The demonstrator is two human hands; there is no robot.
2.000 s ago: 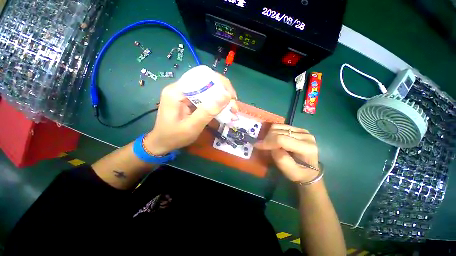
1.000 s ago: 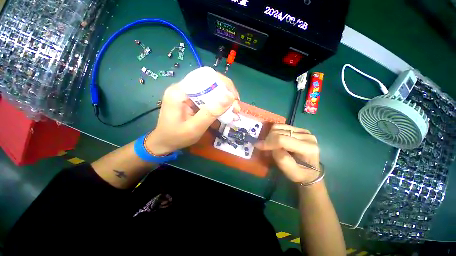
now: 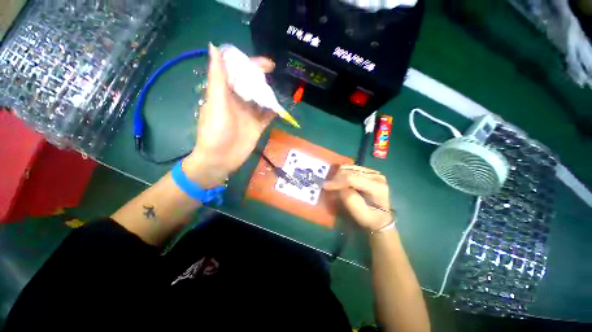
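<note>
My left hand [image 3: 228, 126] holds a white squeeze bottle [image 3: 250, 81] with a yellow narrow tip, raised up and left of the white assembly jig [image 3: 291, 190]. The jig lies on the orange-brown base block [image 3: 267, 185], with a dark small module [image 3: 305, 177] at its centre. A thin black lead reaches the jig from the left. My right hand [image 3: 356, 189] is at the jig's right edge, fingers closed around a thin dark tool like tweezers, mostly hidden by the fingers.
A black power supply box [image 3: 383, 48] stands behind the block. A red packet [image 3: 383, 137], a pale green fan [image 3: 468, 165] and a clear tray of dark modules [image 3: 500, 259] lie to the right. Blister trays [image 3: 71, 71], a blue cable [image 3: 150, 89] and a red bin [image 3: 39, 172] are left.
My left hand has lifted the bottle away from the jig, up and to the left, showing its yellow tip. My right hand stays at the jig. The camera view has shifted and blurred somewhat.
</note>
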